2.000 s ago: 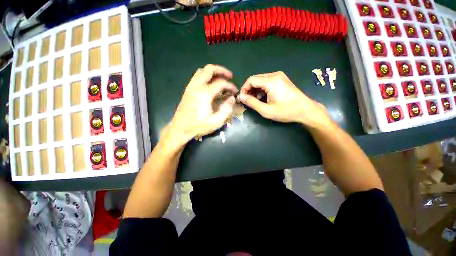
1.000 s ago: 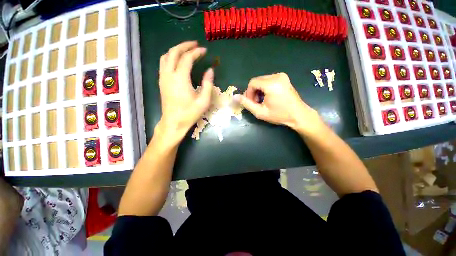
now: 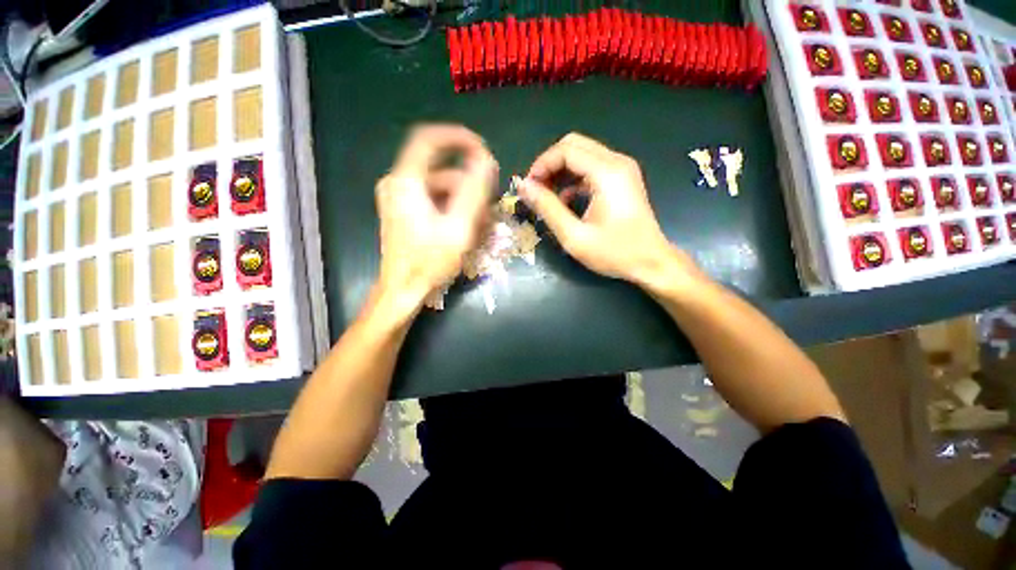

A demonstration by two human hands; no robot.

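My right hand pinches a small piece, with pale and dark parts showing, between thumb and forefinger above the pile. My left hand is blurred, just left of it over the pile; its fingers are curled, and whether it holds anything cannot be told. Loose cream pieces lie in a pile on the green bench, partly covered by my left hand. A small cluster of cream-and-dark pieces lies farther right. A long row of red housings stands at the back.
A partly filled foam tray at left holds several red and black units in its right columns. A full foam tray stands at right. A cardboard carton is below the bench at right. Part of a person in patterned cloth shows at lower left.
Since one second ago, my left hand has moved right, over the pile and close to my right hand. My right hand has risen slightly. The tray units and housing row look the same.
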